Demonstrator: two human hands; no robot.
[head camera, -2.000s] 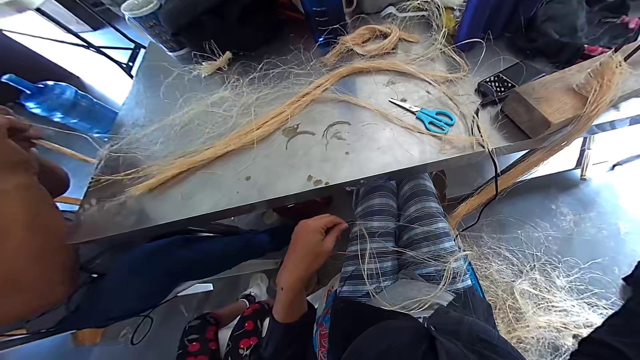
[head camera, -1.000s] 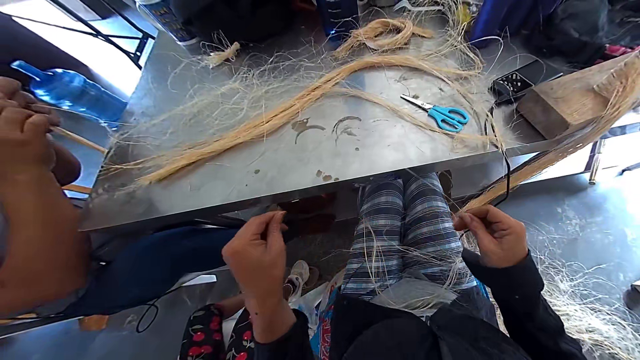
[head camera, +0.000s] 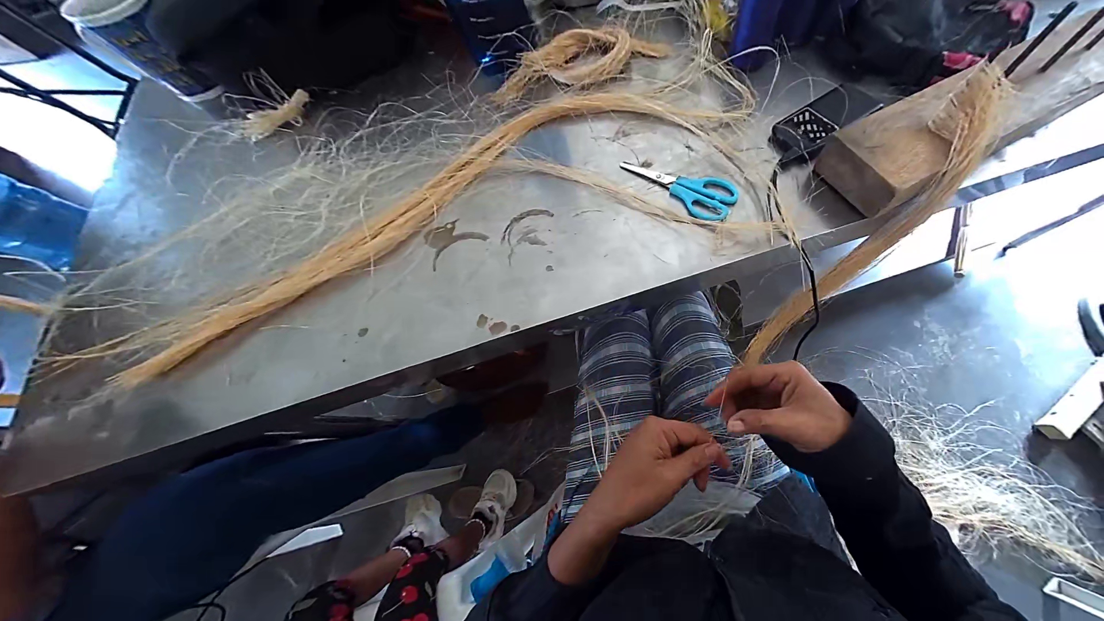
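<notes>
My left hand (head camera: 660, 474) is over my lap, its fingers bent and the thumb near the index finger. My right hand (head camera: 780, 405) is close beside it, thumb and fingers curled towards it. Thin strands seem to be near the fingertips, too fine to tell whether either hand grips one. Loose pale fibres (head camera: 604, 423) lie on my striped trousers (head camera: 617, 362). On the metal table in front, a long bundle of straw-coloured plant fibre (head camera: 379, 233) runs in a curve. Scissors with turquoise handles (head camera: 703, 197) lie near the table edge.
A coiled fibre hank (head camera: 573, 56) lies at the back of the metal table (head camera: 414, 310). Another hank (head camera: 906, 224) hangs from a wooden block (head camera: 888, 155) at the right, near a black cable (head camera: 813, 285). Loose fibres (head camera: 992, 483) heap on the floor. Other people's legs are at the left.
My hands were wide apart one second ago and are now close together over my lap. Two seconds ago only my left hand was in view. The other person's hands have left the view.
</notes>
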